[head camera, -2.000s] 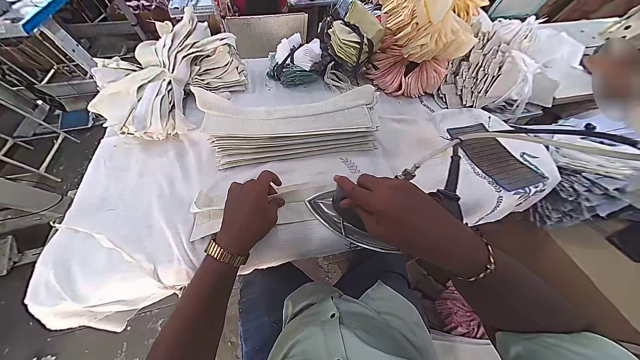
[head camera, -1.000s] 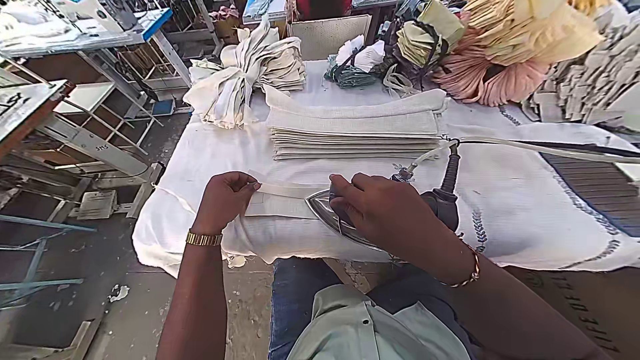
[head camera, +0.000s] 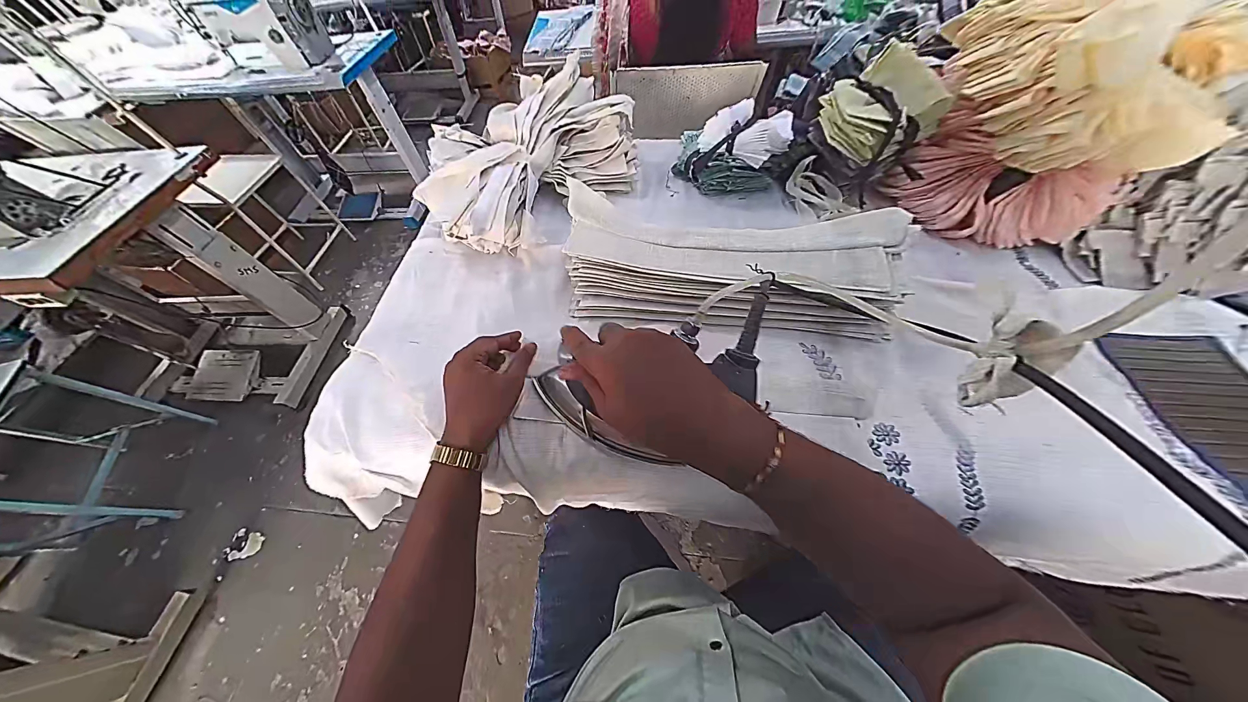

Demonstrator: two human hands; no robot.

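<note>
My right hand (head camera: 648, 385) is closed on the handle of a steam iron (head camera: 624, 444), whose soleplate rests on a pale fabric strip (head camera: 814, 385) on the cloth-covered table. Part of that strip shows to the right of the iron. Just left of the iron's tip, my left hand (head camera: 486, 385) has its thumb and fingertips together at the strip's left end; how much cloth they pinch is hidden. Behind the iron lies a stack of folded off-white fabric pieces (head camera: 731, 278). The iron's hose and cord (head camera: 994, 346) run off to the right.
A tied cream fabric bundle (head camera: 526, 161) stands at the back left of the white-covered table (head camera: 390, 390). Green (head camera: 863, 117), pink (head camera: 1014, 195) and yellow (head camera: 1082, 88) bundles fill the back right. Sewing tables (head camera: 244, 73) stand to the left. A person in red (head camera: 692, 29) is beyond the table.
The iron in my right hand has moved left along the strip, closer to my left hand; the strip's right part now shows behind it. The view has shifted.
</note>
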